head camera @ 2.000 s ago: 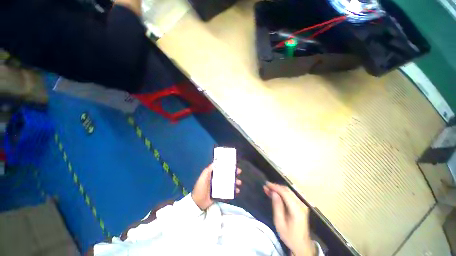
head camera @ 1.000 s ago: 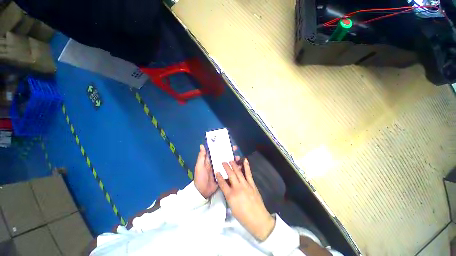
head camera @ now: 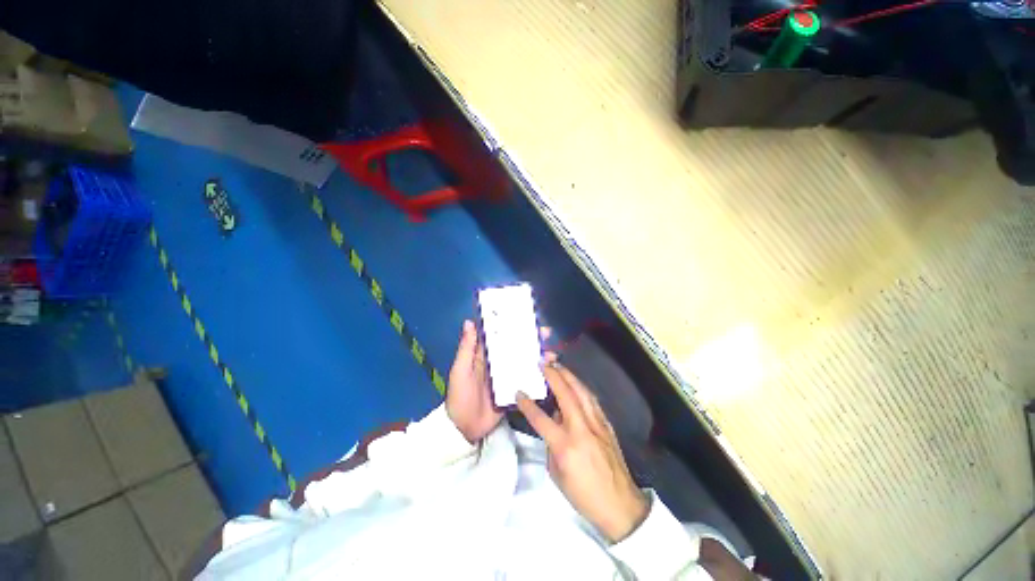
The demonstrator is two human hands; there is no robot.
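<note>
A smartphone (head camera: 513,340) with a lit white screen is held upright above my lap. My left hand (head camera: 469,389) grips it from the left and beneath, with fingertips showing at its right edge. My right hand (head camera: 590,454) is beside the phone's lower right, fingers apart, with a fingertip at the lower part of the screen. It holds nothing. The picture is slightly blurred and the screen content cannot be read.
The cardboard-covered bench (head camera: 636,216) runs diagonally at right. An open black speaker housing (head camera: 829,100) with red wires and a green cylindrical part (head camera: 791,41) is at top right. A red stool (head camera: 420,170), blue crate (head camera: 97,233) and cardboard boxes (head camera: 102,454) are at left.
Since the first frame my right hand has moved left from the bench edge to the phone. The view has shifted, so the speaker housing sits nearer the top right edge.
</note>
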